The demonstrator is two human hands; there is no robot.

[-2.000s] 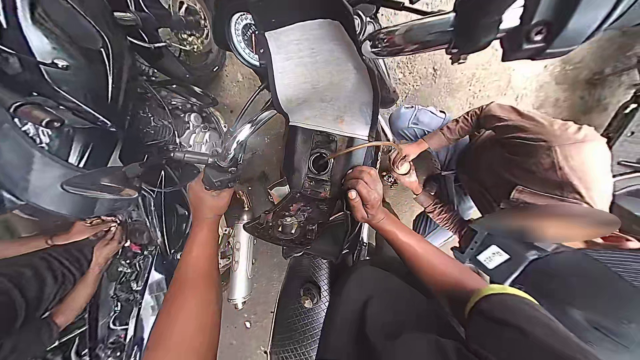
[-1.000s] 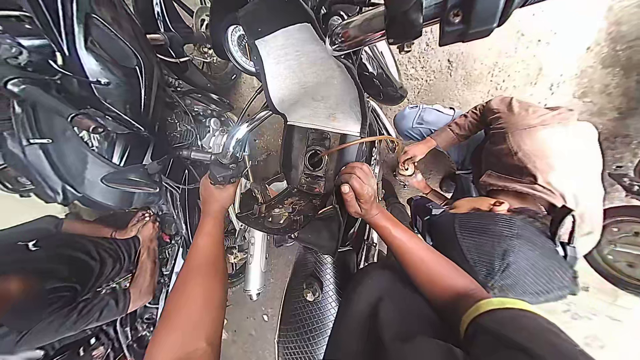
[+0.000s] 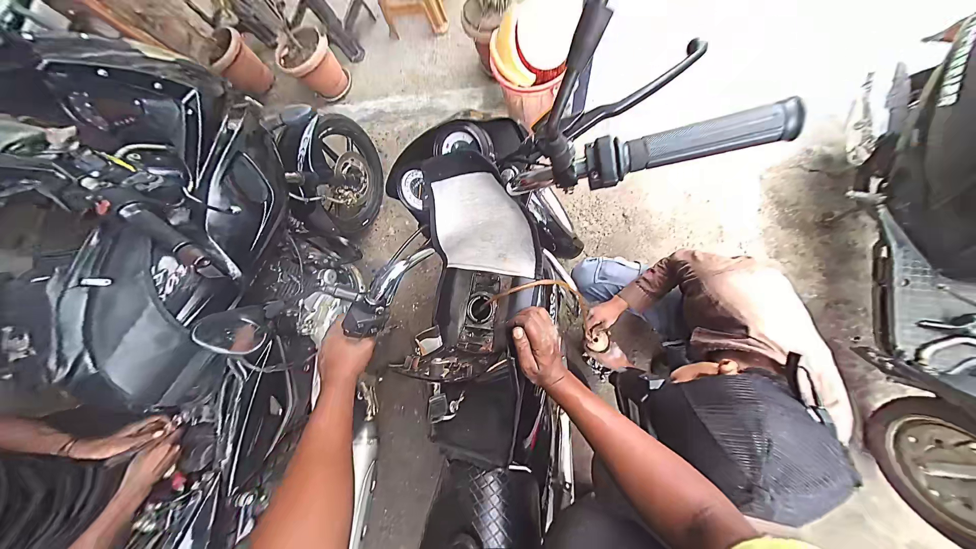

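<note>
My left hand (image 3: 347, 349) is wrapped around the left handlebar grip (image 3: 364, 316) of a motorcycle, its fingers partly hidden. My right hand (image 3: 538, 347) rests, fingers curled, on the right edge of the fuel tank, beside the round tank opening (image 3: 479, 308). From that opening a thin brown hose (image 3: 537, 283) arches over the tank's side to a small round container (image 3: 597, 341) in the hands of a crouching person (image 3: 755, 320) at the right. A light grey cover (image 3: 480, 223) lies on the tank's front, below the round gauges (image 3: 458, 143). The black seat (image 3: 488, 499) is nearest me.
Another black motorcycle (image 3: 130, 328) stands close on the left, with a second person's hands (image 3: 152, 450) low beside it. The right handlebar (image 3: 709, 135) juts out at the top. Flowerpots (image 3: 319, 70) and a bucket (image 3: 534, 99) stand ahead; a scooter (image 3: 926, 305) is at the far right.
The view has shifted to take in more of the ground ahead. Both my hands stay in the same places on the motorcycle. The crouching person's head has bent lower since two seconds ago.
</note>
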